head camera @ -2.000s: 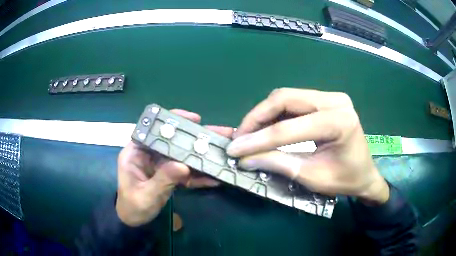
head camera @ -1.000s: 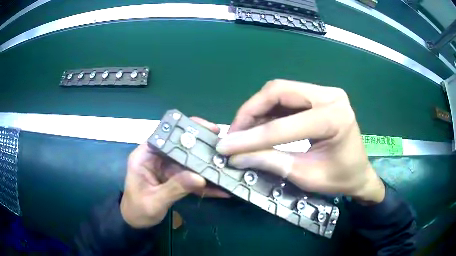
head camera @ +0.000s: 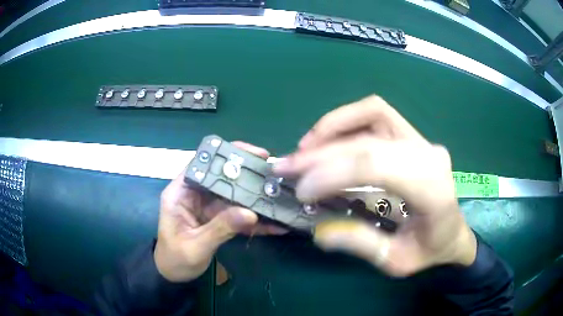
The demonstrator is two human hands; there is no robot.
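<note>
My left hand (head camera: 191,234) holds the left end of a grey carrier plate (head camera: 250,185), which tilts down to the right. Round silver parts (head camera: 232,169) sit in its left and middle recesses. My right hand (head camera: 395,185) is blurred over the right half of the plate, with thumb and fingers spread around it. Whether it grips anything is unclear. Dark-centred ring sockets (head camera: 383,207) show between its thumb and fingers; what bears them is mostly hidden. The right end of the grey plate is hidden or blurred.
A similar plate with silver discs (head camera: 159,97) lies on the green belt. Another dark plate (head camera: 350,29) lies on the far white strip, with a dark bar (head camera: 211,6) further left. A green label (head camera: 476,184) is at right, a dimpled clear sheet (head camera: 12,207) at left.
My right thumb has moved down, away from the fingers, and ring sockets now show. The plate on the belt has moved right. The dark bar at the far strip has moved left.
</note>
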